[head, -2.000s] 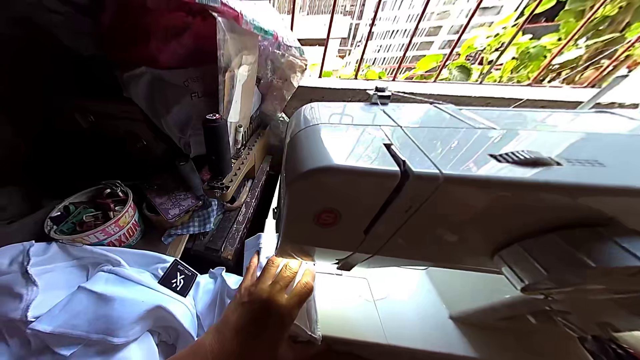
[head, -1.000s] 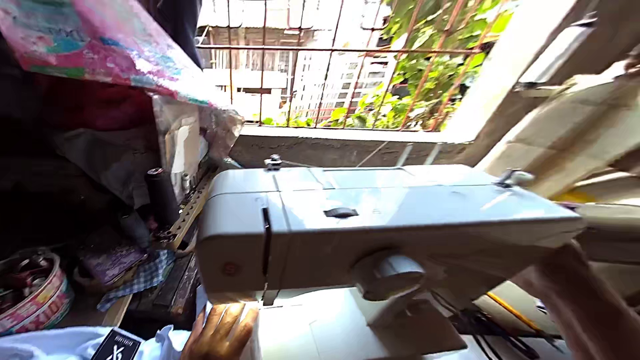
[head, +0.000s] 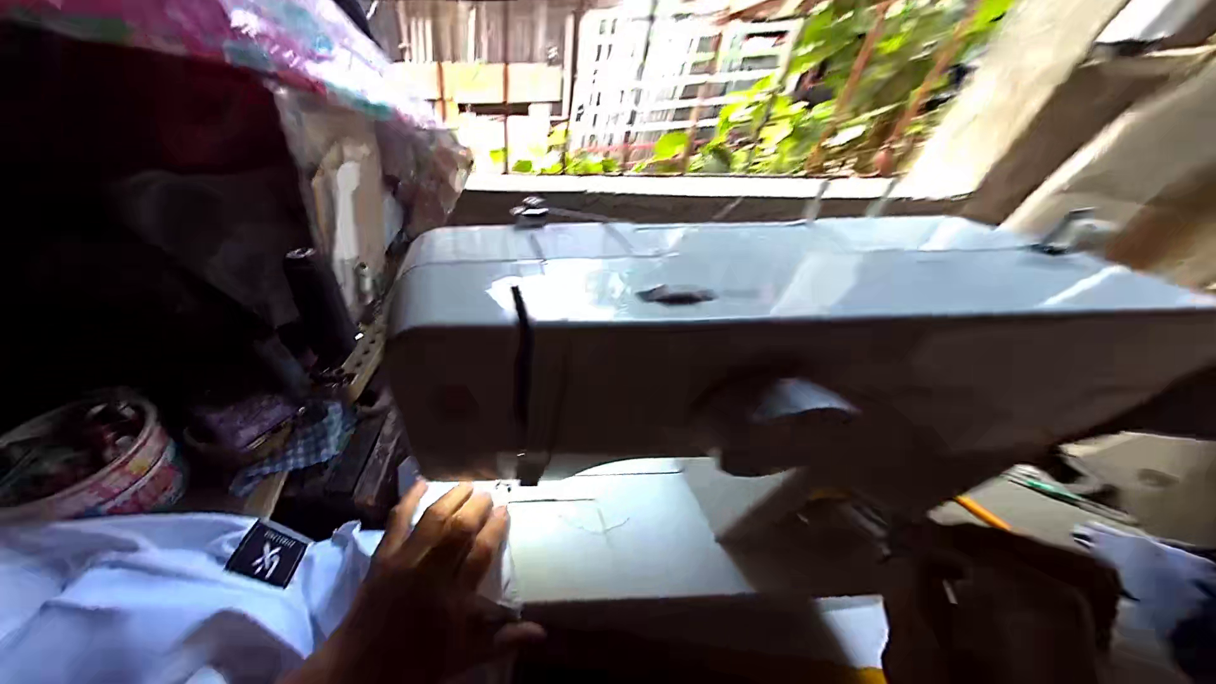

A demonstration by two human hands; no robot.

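My left hand (head: 432, 565) lies at the left end of the sewing machine (head: 608, 380), with its fingers bent over the edge of a pale blue-white garment (head: 142, 589) just in front of the needle area. The thumb points right, beside the machine's white bed (head: 617, 546). The garment bunches to the left of the hand and has a black label (head: 268, 553) with white marks. The machine's head hides the needle and presser foot. My right hand cannot be made out; the area under the machine's right end is in deep shadow.
A printed round tub (head: 157, 475) with small items, a checked blue cloth (head: 299, 451) and a dark thread spool (head: 318, 294) stand at the left. A barred window (head: 665, 85) is behind the machine. Cables (head: 1073, 494) and crumpled cloth (head: 1154, 579) lie at the right.
A forearm seen at the right behind the machine one second ago is not plainly visible now. My left hand stays at the machine's left end. The view has swung between frames.
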